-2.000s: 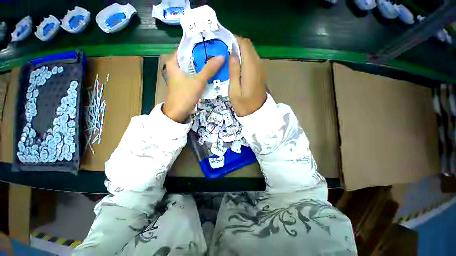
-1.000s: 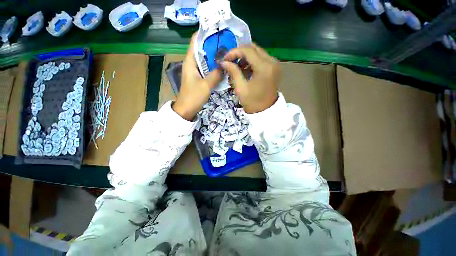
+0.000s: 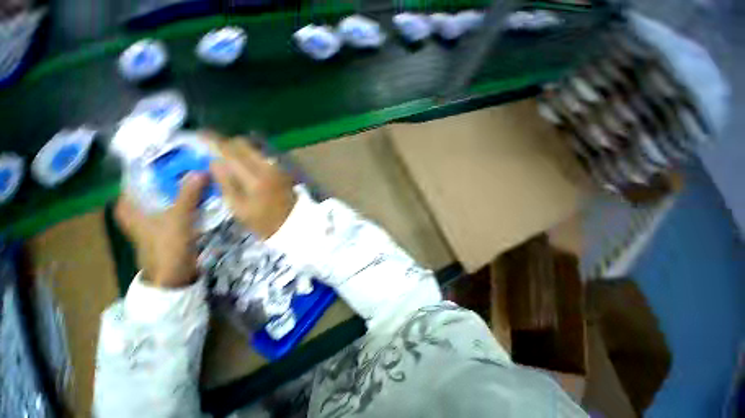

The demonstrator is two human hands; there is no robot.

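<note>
A white housing with a blue inner part [image 3: 170, 167] is held between both hands over the belt's near edge, its narrower end pointing up and left. My left hand [image 3: 167, 233] grips its lower left side, thumb over the blue part. My right hand [image 3: 249, 184] is at its right side, fingertips against it; the image is blurred, and I cannot tell whether a small part is between the fingers. Below the hands, the centre tray [image 3: 287, 331] with a blue end holds a heap of small white inserts [image 3: 249, 273].
The green conveyor belt [image 3: 269, 90] carries several spaced white-and-blue housings. Cardboard sheets [image 3: 490, 180] lie along its near edge. Stacked parts trays [image 3: 629, 114] stand at the far right. Cartons [image 3: 535, 310] are below. The left bin [image 3: 20, 343] is partly cut off at the left edge.
The head view has swung right and tilted, so the hands and centre tray appear further left. The housing is still held in both hands. The right fingers now lie flatter along its side.
</note>
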